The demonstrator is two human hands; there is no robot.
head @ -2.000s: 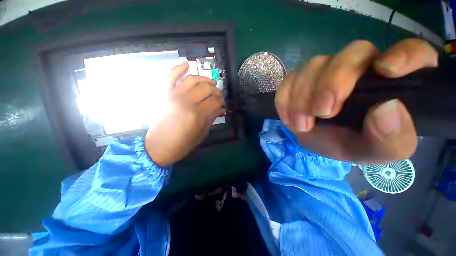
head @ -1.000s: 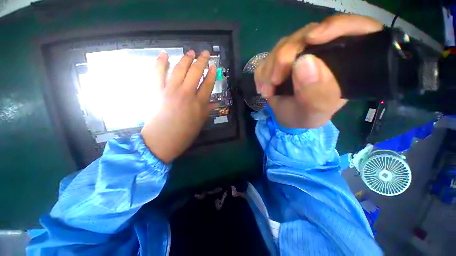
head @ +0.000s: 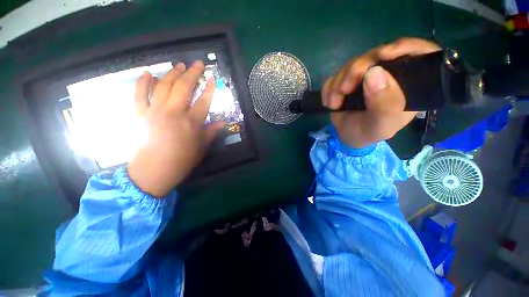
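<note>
My right hand (head: 371,93) is closed around the thick black electric screwdriver (head: 420,81). Its tip end lies over the lower right part of the round, speckled silver screw dish (head: 278,81); whether a screw is on the tip cannot be told. My left hand (head: 174,125) lies with fingers spread on the flat device (head: 107,113), over the right part of its glaring white plate. It grips nothing. The circuit board (head: 223,107), with a teal spot, shows right of my fingers. The device sits in the black rectangular tray (head: 246,127).
The green bench mat (head: 278,168) has a worn white strip along its far edge. A dark slim tool (head: 428,125) lies at the bench's right side, partly behind my right hand. A pale round fan (head: 450,178) is at the right, with blue bins (head: 438,235) below.
The screwdriver tip end has gone from beside the tray's right edge to over the dish. My left hand first moved off the board's edge and flattened on the device. The tray appears shifted left.
</note>
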